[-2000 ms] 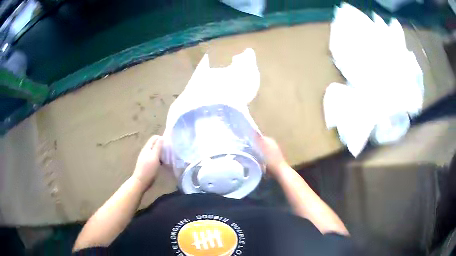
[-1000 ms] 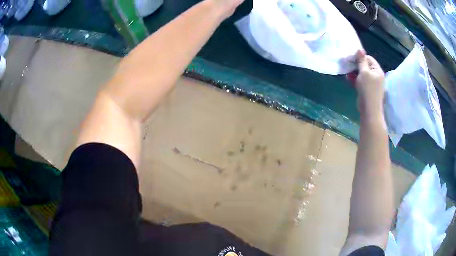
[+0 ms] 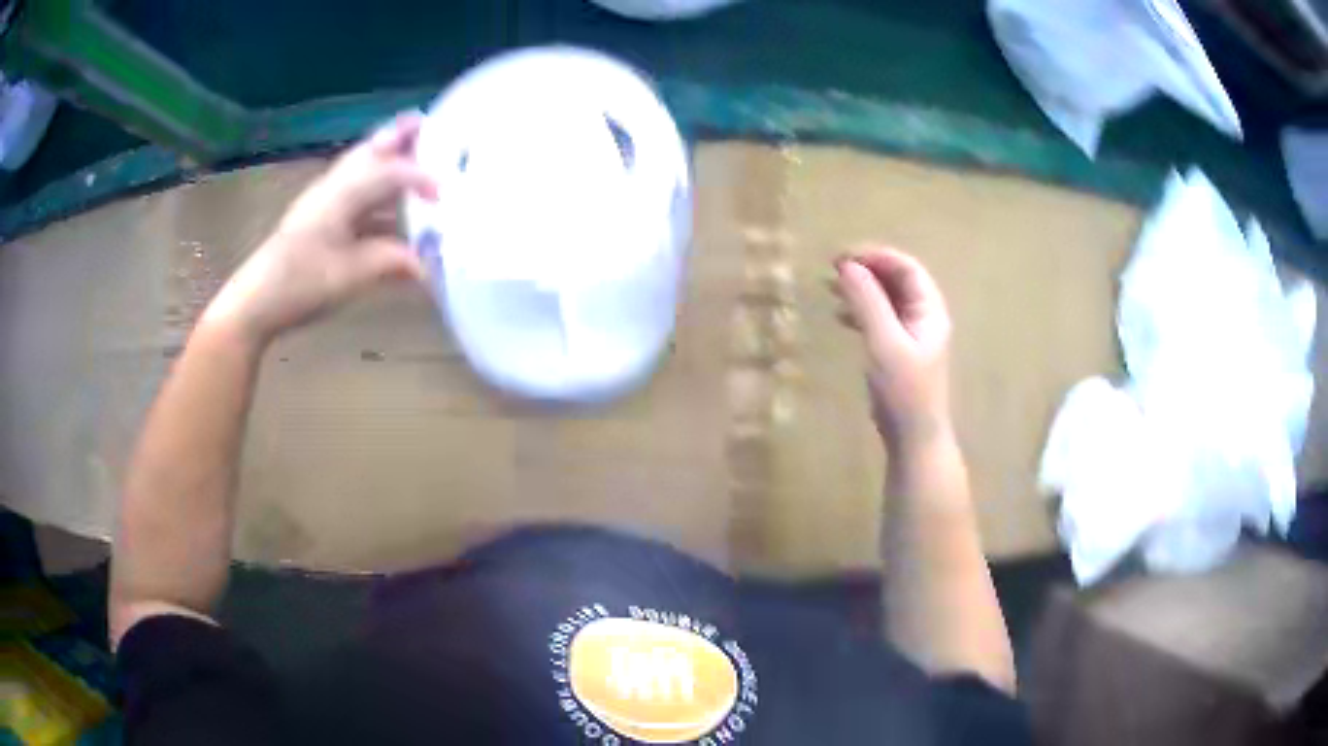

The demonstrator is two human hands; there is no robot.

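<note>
A white container unit (image 3: 561, 248) is over the cardboard sheet in front of me, its round end with two dark slots facing up and away; the image is blurred and its clear body looks milky. No bag shows around it. My left hand (image 3: 342, 233) grips its left side, thumb and fingers on the rim. My right hand (image 3: 896, 299) is apart from the unit, over the cardboard to the right, fingers curled; I cannot tell whether it holds anything.
The cardboard sheet (image 3: 583, 481) spans the front. A pile of white bags (image 3: 1194, 394) lies at the right above a carton (image 3: 1194, 641). The dark conveyor (image 3: 830, 51) runs behind its green edge (image 3: 903, 131), with a white bagged item (image 3: 1114, 59). A green guide bar (image 3: 131, 80) is upper left.
The white bagged unit I was holding over the belt is out of my hands. My left hand now holds an unbagged unit over the cardboard, and my right hand has come back nearer.
</note>
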